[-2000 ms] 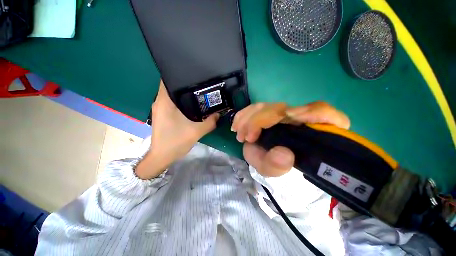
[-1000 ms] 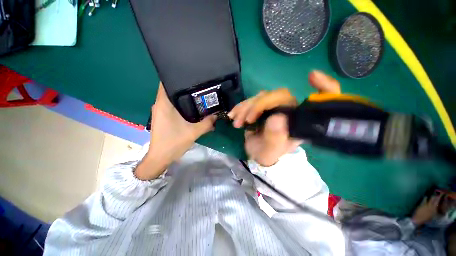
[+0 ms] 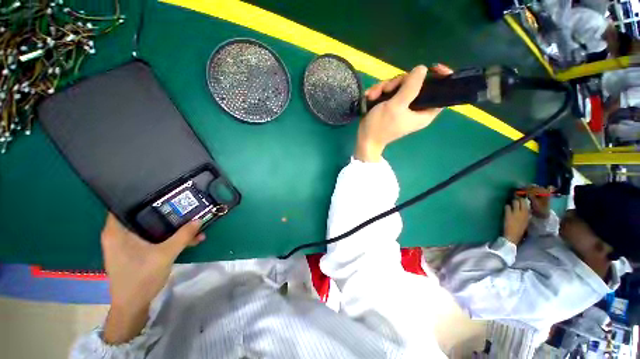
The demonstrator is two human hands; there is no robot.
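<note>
My left hand holds the lower end of a black device housing that lies on the green bench, its thumb at the open compartment. A module with a white-blue code label sits in the compartment. My right hand is closed around a black electric screwdriver, held level, its front end at the right rim of the smaller screw dish. The screwdriver's tip is too small to tell. The larger screw dish stands to the left, full of tiny metallic grains.
A tangled pile of wire harnesses lies at the far left. The black cord loops from the screwdriver across the bench. Yellow tape runs behind the dishes. Another person works at the right. A red stool shows at the bench's front edge.
The view has swung to the right. My right hand has moved the screwdriver away from the housing's compartment to the smaller dish. My left hand still holds the housing. The wire pile and the neighbour show more.
</note>
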